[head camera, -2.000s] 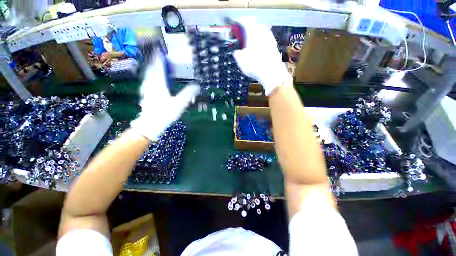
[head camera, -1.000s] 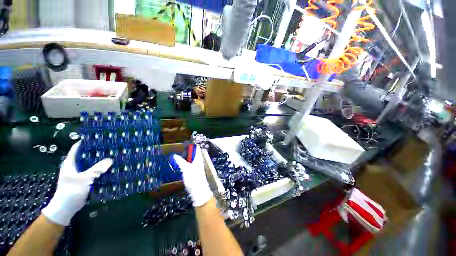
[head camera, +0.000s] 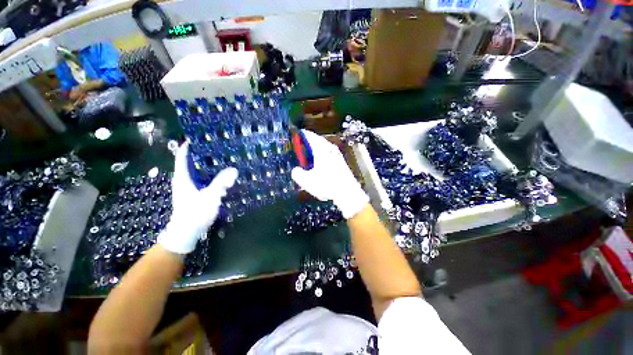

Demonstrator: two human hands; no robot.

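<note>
A blue PCB panel (head camera: pixel 243 149) with rows of silver parts is held up above the bench. My left hand (head camera: pixel 193 201), in a white glove, grips its left edge, thumb on the face. My right hand (head camera: pixel 330 173), gloved, is at its right edge and holds red-handled cutters (head camera: pixel 300 149) against the palm. The panel stack (head camera: pixel 132 222) lies left of and below my left hand. A bunch of wired boards (head camera: pixel 312 217) lies at the bench edge, its round end pieces (head camera: pixel 321 274) hanging over. The small carton is mostly hidden behind my right hand.
Foam trays heaped with wired boards stand at left (head camera: pixel 66 229) and right (head camera: pixel 479 215). A white box (head camera: pixel 208 76) with red pieces stands behind the panel. A brown carton (head camera: pixel 406 48) is at the back. A person in blue (head camera: pixel 90 69) sits at upper left. Loose discs lie on the bench.
The panel is now held up between both hands, where two seconds ago the hands were blurred and apart around it. The view swung right, then back left. The white box has come into view behind the panel.
</note>
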